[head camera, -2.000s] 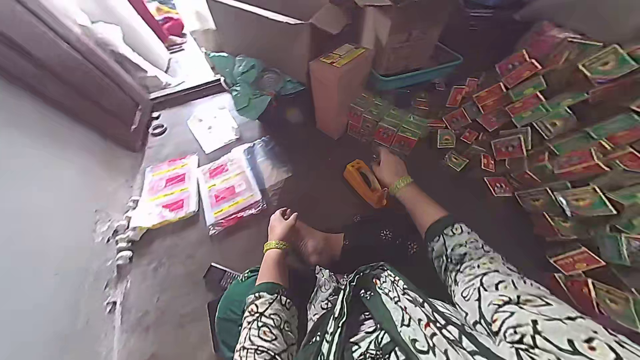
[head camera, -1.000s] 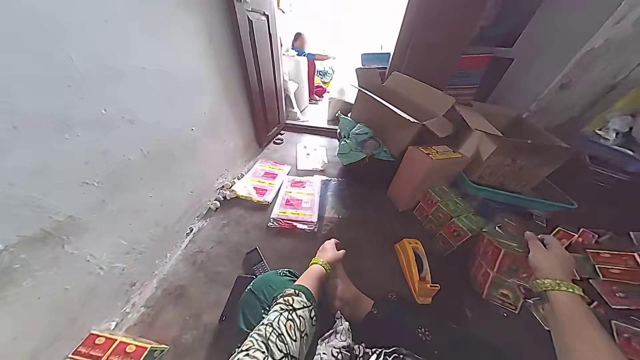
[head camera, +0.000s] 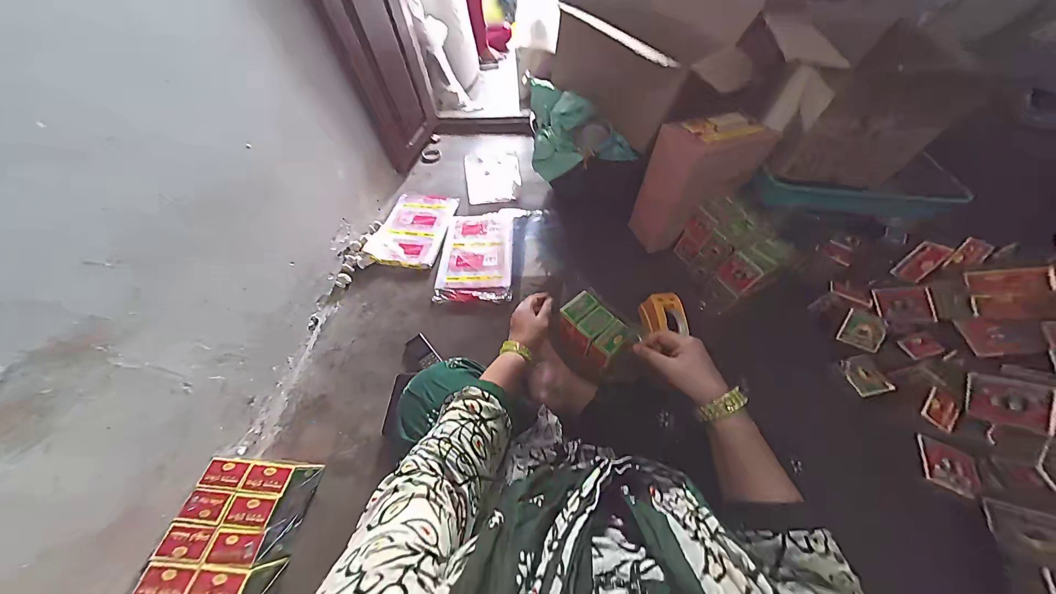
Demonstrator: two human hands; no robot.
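Note:
A short row of small green-and-red boxes (head camera: 592,328) lies in front of me, between my two hands. The fingertips of my right hand (head camera: 672,359) are at the row's right end; a grip on it cannot be made out. Left of the row is my left hand (head camera: 532,318), thumb and fingers drawn together, and nothing shows in it. Just behind my right hand stands an orange tape dispenser (head camera: 662,315). Farther back, more green-and-red boxes (head camera: 734,256) are stacked beside a tall pinkish carton (head camera: 700,177).
Many loose small boxes (head camera: 905,305) cover the floor at right. Red boxes (head camera: 235,516) lie in rows at lower left. Plastic-wrapped packs (head camera: 474,257) lie ahead, near a green plastic bag (head camera: 573,132). Cardboard cartons stand behind, by a teal tray (head camera: 858,198). A person is partly visible beyond the doorway.
My right hand has come back from the boxes at the right to in front of me. The row of small boxes now lies between my hands, where none showed a second ago.

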